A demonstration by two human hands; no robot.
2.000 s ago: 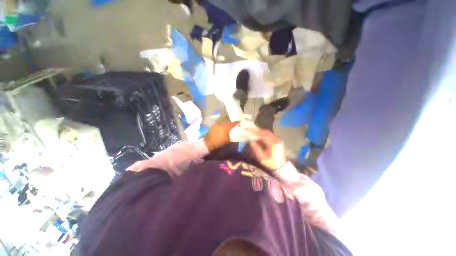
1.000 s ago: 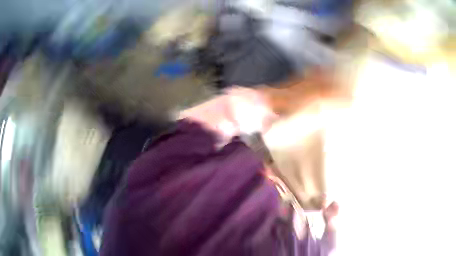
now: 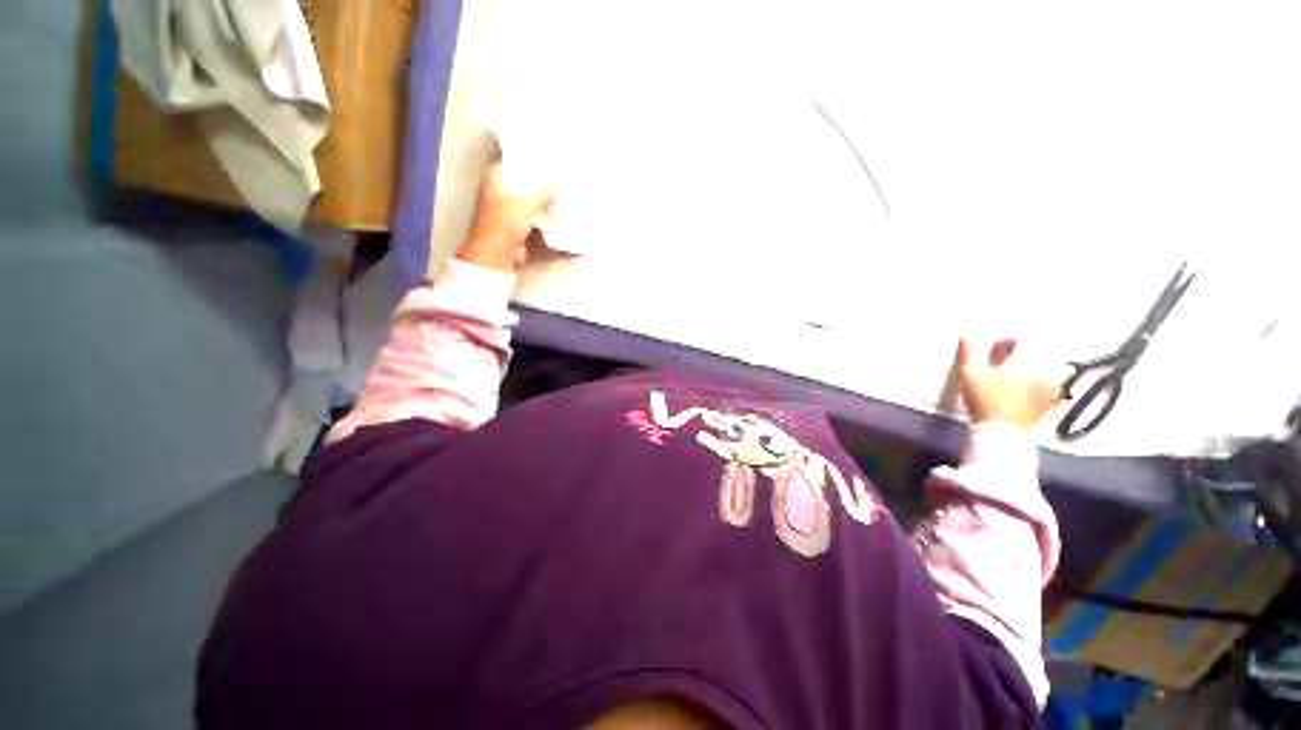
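A large cream-white fabric [image 3: 713, 186] covers most of the table and glares so brightly that its layers are hard to tell apart. My left hand [image 3: 507, 214] is at its left part, with a raised edge of the cloth at the fingers. My right hand [image 3: 1006, 388] is at the table's near edge on the right; glare hides whether it pinches the cloth. Dark fabric shears [image 3: 1120, 357] lie on the cloth just right of my right hand, blades a little apart and pointing away. A thin dark curved line shows on the cloth near the middle.
A brown cardboard box [image 3: 364, 114] stands left of the table with cream scraps [image 3: 236, 86] hanging over it. The purple-blue table cover [image 3: 428, 129] shows along the edges. Another carton with blue tape [image 3: 1170, 592] is below right, with a dark cord across it. A grey-blue surface is far left.
The view has swung from the scrap-strewn floor to the table. My hands, earlier close together around a small pale piece, are now apart over the fabric.
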